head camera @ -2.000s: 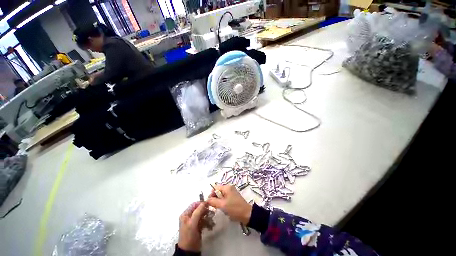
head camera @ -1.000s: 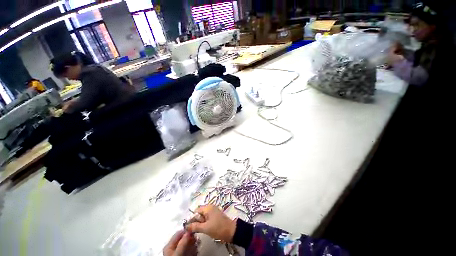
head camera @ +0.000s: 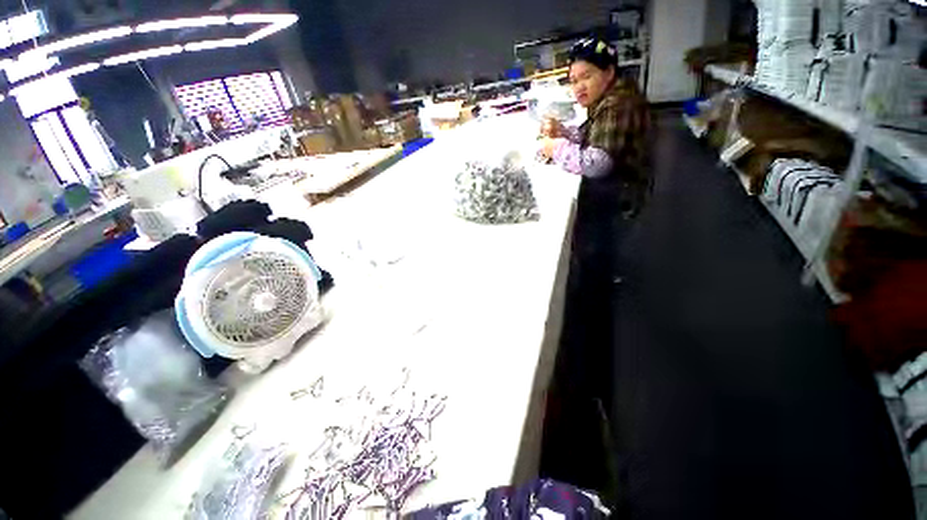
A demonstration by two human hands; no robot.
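Note:
A loose pile of silver and purple-looking snap hooks (head camera: 371, 457) lies on the off-white worktable (head camera: 488, 335) at the lower centre. A small group of hooks on clear plastic (head camera: 239, 482) lies left of the pile, cut by the bottom edge. One or two hooks (head camera: 308, 388) lie apart above the pile. My patterned right sleeve shows at the bottom edge, right of the pile. Both of my hands are out of the picture below, so what they hold is hidden.
A white and blue fan (head camera: 254, 302) stands at left, beside a filled plastic bag (head camera: 163, 381) and black fabric (head camera: 51, 376). A large bag of hardware (head camera: 495, 191) sits farther up the table. A person (head camera: 610, 122) is at the table's far right side. Shelves (head camera: 849, 122) stand beyond the dark aisle.
The view has swung right and up. The hooks, fan and bags now sit farther left or lower in the picture. Both hands have left the picture; the aisle and shelves have come into view.

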